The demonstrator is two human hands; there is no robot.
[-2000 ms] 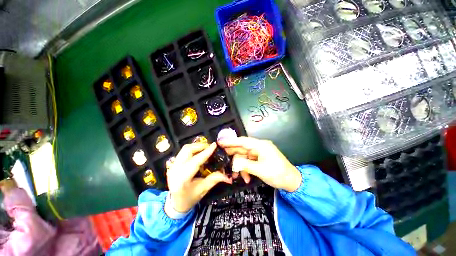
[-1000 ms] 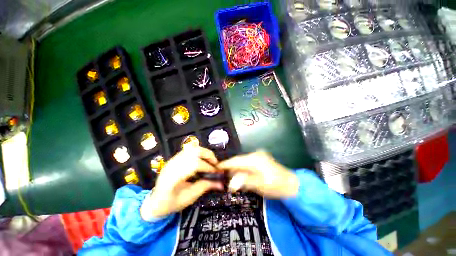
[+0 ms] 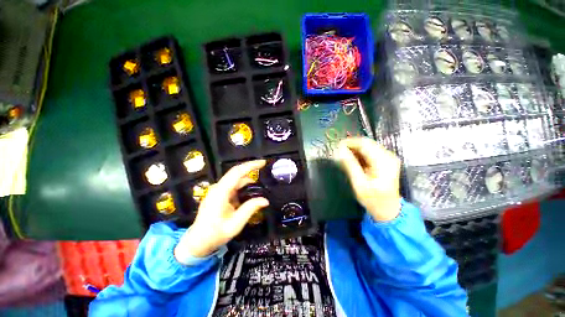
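Observation:
My left hand [image 3: 222,210] is over the lower left of the middle black tray [image 3: 230,99]. Its thumb and fingers curl around a dark round unit [image 3: 251,192], partly hidden. My right hand [image 3: 373,176] is right of this tray, fingertips at the loose thin wires [image 3: 332,116] on the green mat; whether it pinches a wire is unclear. The tray's right column holds dark or violet-white round units [image 3: 284,170], several with thin wires across. Amber-faced units [image 3: 240,134] sit in its left column, the lower ones partly covered by my hand. One upper left pocket is empty.
A second black tray [image 3: 160,114] with amber units stands at left. A blue bin [image 3: 370,57] of tangled wires is at the back. Clear blister trays [image 3: 471,158] are stacked at right, with a slim tool [image 3: 364,117] beside them. Red bins [image 3: 99,263] are below the bench edge.
My right hand has left my left hand and moved right to the loose wires. My left hand stays over the tray. The tray's lower right pocket now shows a unit with a blue wire.

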